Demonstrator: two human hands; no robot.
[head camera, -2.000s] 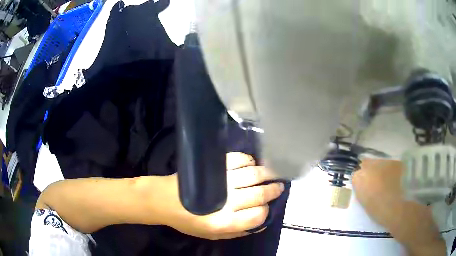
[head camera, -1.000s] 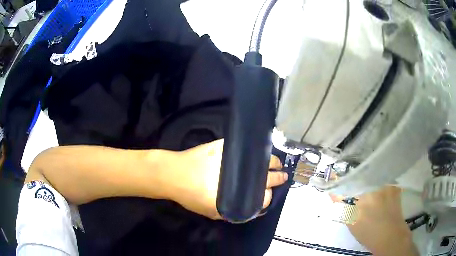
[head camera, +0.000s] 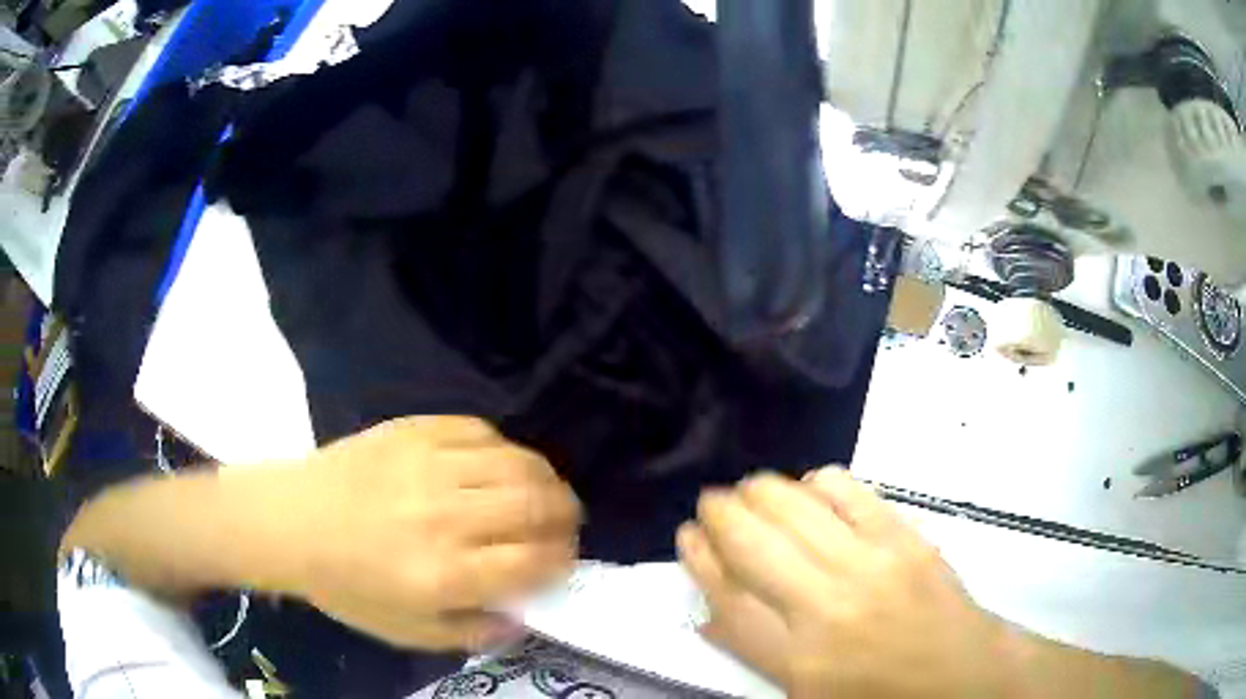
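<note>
The black garment (head camera: 451, 314) lies bunched over the white table left of the needle area, its straight right border running down from the presser foot (head camera: 881, 257). My left hand (head camera: 437, 526) is at its lower left part, fingers curled and blurred. My right hand (head camera: 834, 580) is at the garment's lower right corner, fingers curled on its near edge. Both hands appear to pinch the near edge of the cloth; the fingertips are partly hidden. The sewing machine head (head camera: 957, 109) stands upper right.
The black lamp (head camera: 772, 205) hangs over the cloth. Right of the foot are a ribbed knob (head camera: 1029, 332), a silver disc (head camera: 963, 329), a phone (head camera: 1189, 307) and thread snips (head camera: 1189, 466). A blue basket (head camera: 205, 62) is upper left. Patterned white material (head camera: 526, 675) shows at the near edge.
My left hand has moved left and back from the needle area. My right hand has come from behind the knob to the cloth's near edge. The cloth is more bunched, and the view has shifted.
</note>
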